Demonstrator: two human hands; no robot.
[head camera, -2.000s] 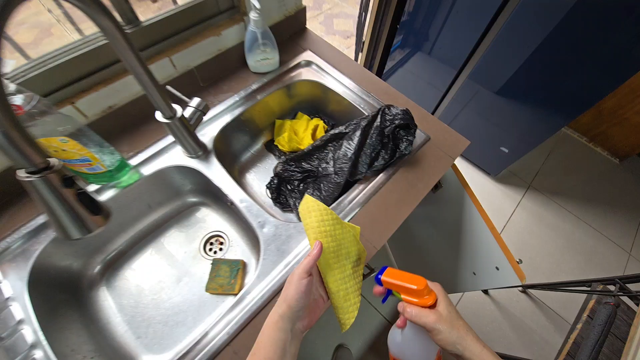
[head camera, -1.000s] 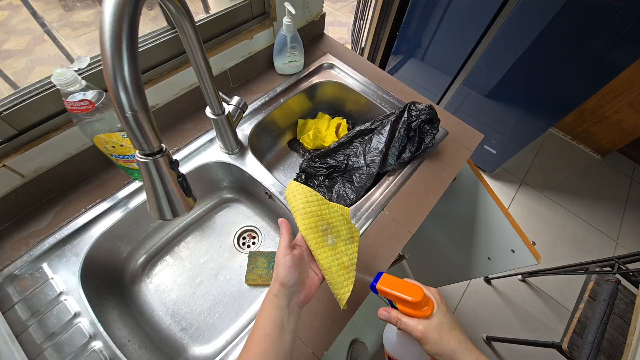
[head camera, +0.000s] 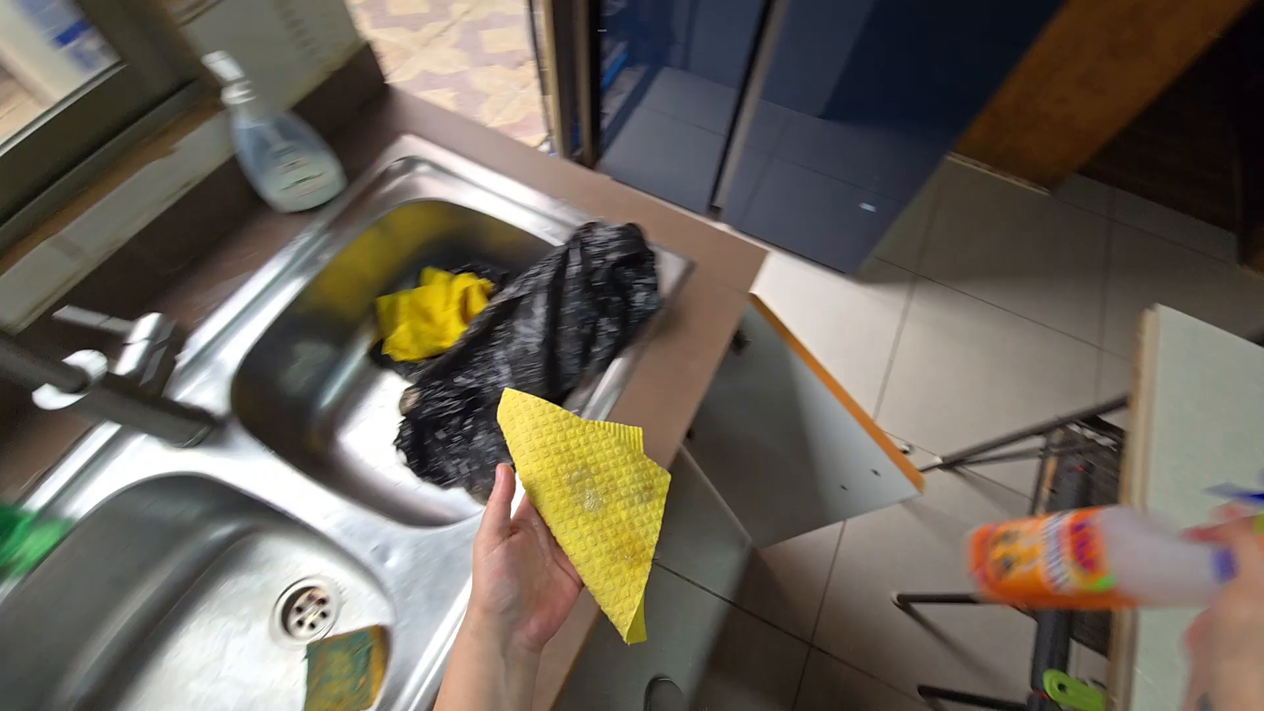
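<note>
My left hand (head camera: 523, 568) holds a folded yellow sponge cloth (head camera: 597, 504) in front of the sink's edge; pale damp-looking spots show on the cloth. At the right edge of the view, my right hand (head camera: 1229, 602), blurred and partly cut off, grips a spray bottle (head camera: 1096, 558) by its neck end, the bottle lying sideways in the air. Beyond the cloth, a black plastic bag (head camera: 543, 326) lies across the smaller basin with a bright yellow cloth (head camera: 432, 314) beside it. A worn green and yellow sponge (head camera: 346, 669) rests near the drain (head camera: 308, 610) of the larger basin.
Behind the sink (head camera: 296, 494) stand a clear pump bottle (head camera: 281, 153) and the faucet (head camera: 128, 395). A cupboard door (head camera: 800, 434) hangs open below the counter. At right are a pale tabletop (head camera: 1200, 444) and a dark-framed stool or chair (head camera: 1066, 533).
My right hand has moved right, away from the cloth, and the spray bottle has tipped from upright to sideways. My left hand still holds the cloth. The view has swung right.
</note>
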